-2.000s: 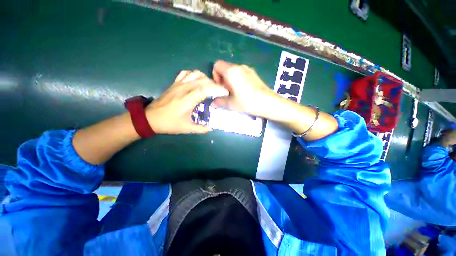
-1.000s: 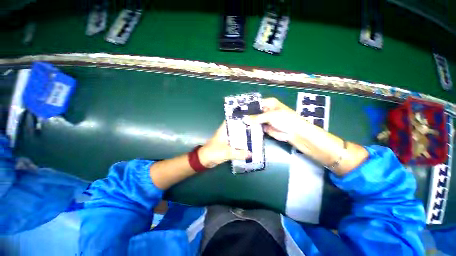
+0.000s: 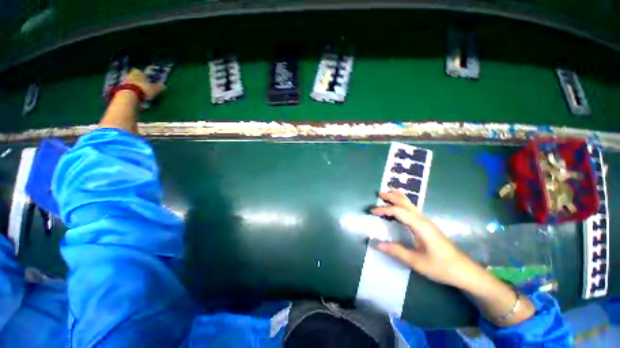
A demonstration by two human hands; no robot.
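My left hand point(image 3: 141, 86) is stretched over the belt at the far left, small in view, its fingers at a silver phone frame point(image 3: 160, 73); whether they grip it cannot be told. Another phone frame point(image 3: 117, 71) lies just left of this hand. My right hand point(image 3: 435, 248) is over the white release liner strip point(image 3: 384, 279), thumb and fingers apart. Its fingertips are beside the lowest visible black die-cut stickers point(image 3: 408, 170), and no part shows held between them. The lower end of the strip is blank white.
Several phone frames point(image 3: 226, 79) and a black one point(image 3: 283, 81) lie on the green belt beyond the worn ledge point(image 3: 306, 129). A red bin point(image 3: 554, 180) holds tan parts, with a second sticker strip point(image 3: 597, 255) to its right. A blue bin point(image 3: 44, 173) and a person's sleeve are at left.
The phone frame has left my hands, and an additional frame shows on the belt. My left hand has reached far left over the belt. My right hand has moved down to the strip and opened.
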